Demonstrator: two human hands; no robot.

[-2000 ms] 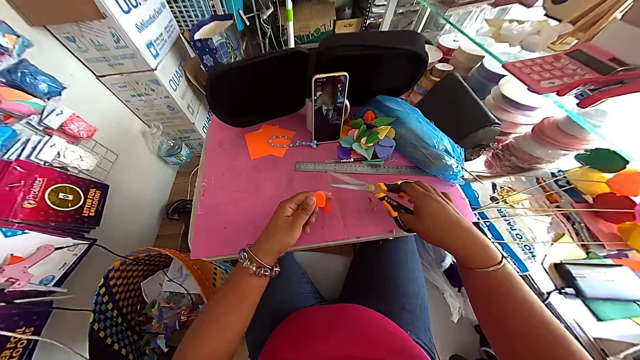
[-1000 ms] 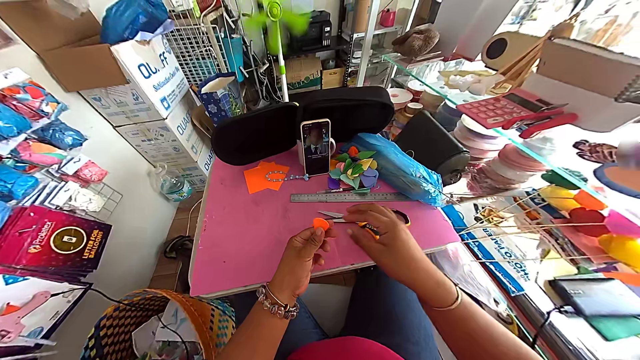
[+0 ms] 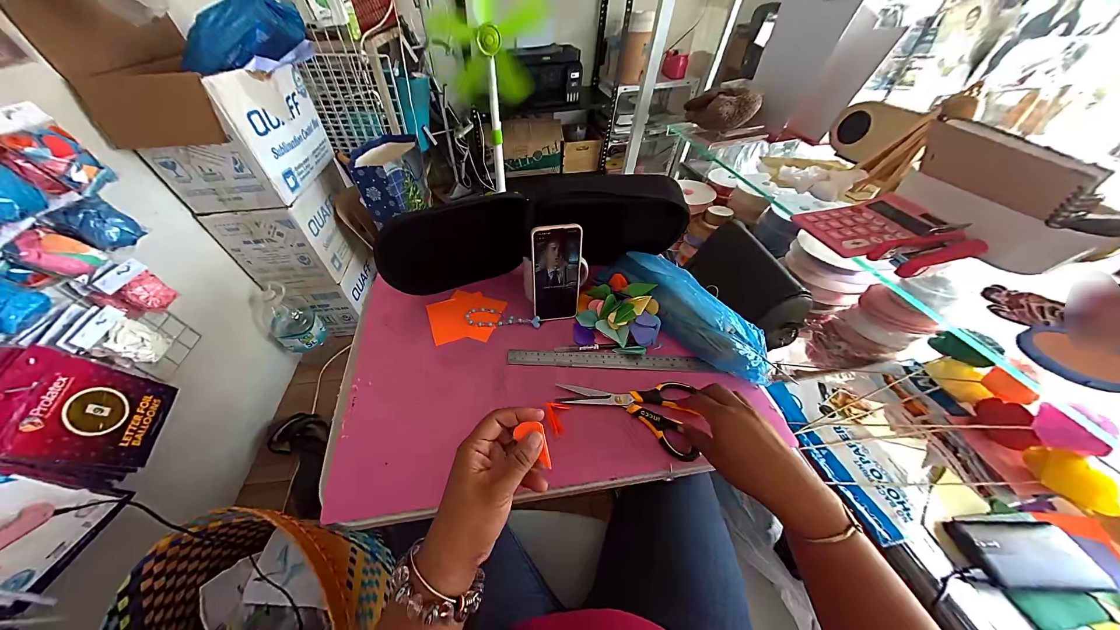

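My left hand [image 3: 503, 455] pinches a small folded piece of orange paper [image 3: 530, 430] between thumb and fingers above the front of the pink tabletop [image 3: 420, 437]. At the black and yellow handles of the scissors [image 3: 647, 409] is my right hand [image 3: 722, 429]; whether its fingers grip them is unclear. The scissors' blades are parted and point left, above thin orange paper scraps [image 3: 556, 418]. Behind them lies a metal ruler [image 3: 604, 360]. Orange paper squares [image 3: 451, 322] with a beaded string [image 3: 479, 312] on top lie at the back left.
A phone [image 3: 557, 271] leans upright at the back, beside colourful paper petals [image 3: 617, 317] and a blue plastic bag [image 3: 700, 319]. An open black case [image 3: 455, 245] stands behind. A woven basket [image 3: 332, 534] is at lower left; a glass shelf [image 3: 884, 271] borders the right.
The scissors were at the orange piece one second ago; now they lie apart from it, to the right. My right hand has moved right, away from my left hand. The view has shifted.
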